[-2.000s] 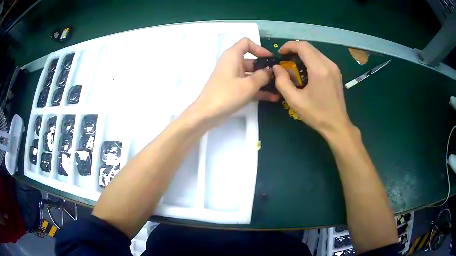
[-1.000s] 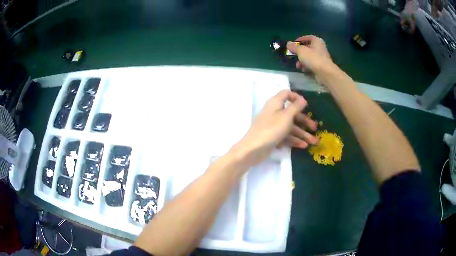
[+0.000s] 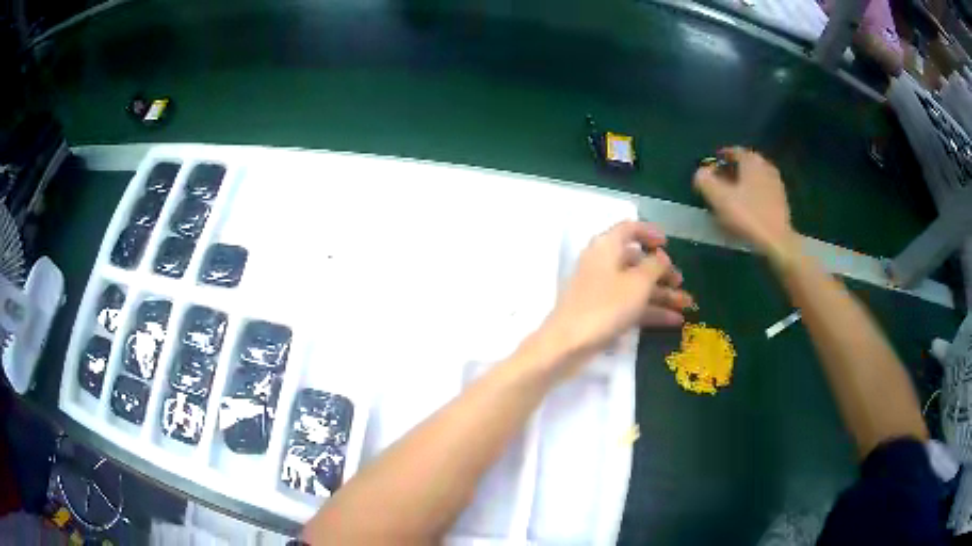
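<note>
My right hand (image 3: pixel 749 199) is over the green belt, its fingers closed on a small dark electronic unit (image 3: pixel 717 163), mostly hidden by the fingertips. My left hand (image 3: pixel 624 286) is at the tray's right edge, fingers curled beside the pile of yellow gaskets (image 3: pixel 703 359); whether it holds something small is not clear. Another electronic unit (image 3: pixel 618 149), black with a yellow-edged white patch and a smaller black piece beside it, lies on the belt left of my right hand. The white blister tray (image 3: pixel 426 181) holds black housing pieces (image 3: pixel 223 265) in its left pockets.
Another small black unit (image 3: pixel 156 110) lies on the belt at the far left. A pale metal rail (image 3: pixel 682 221) runs between belt and bench. A slim silver tool (image 3: pixel 783 324) lies right of the yellow pile. A white fan (image 3: pixel 34 320) stands at the left edge.
The unit from my right hand now lies released on the belt. My right hand has moved right to another unit. My left hand has left the first unit and moved beside the yellow pile.
</note>
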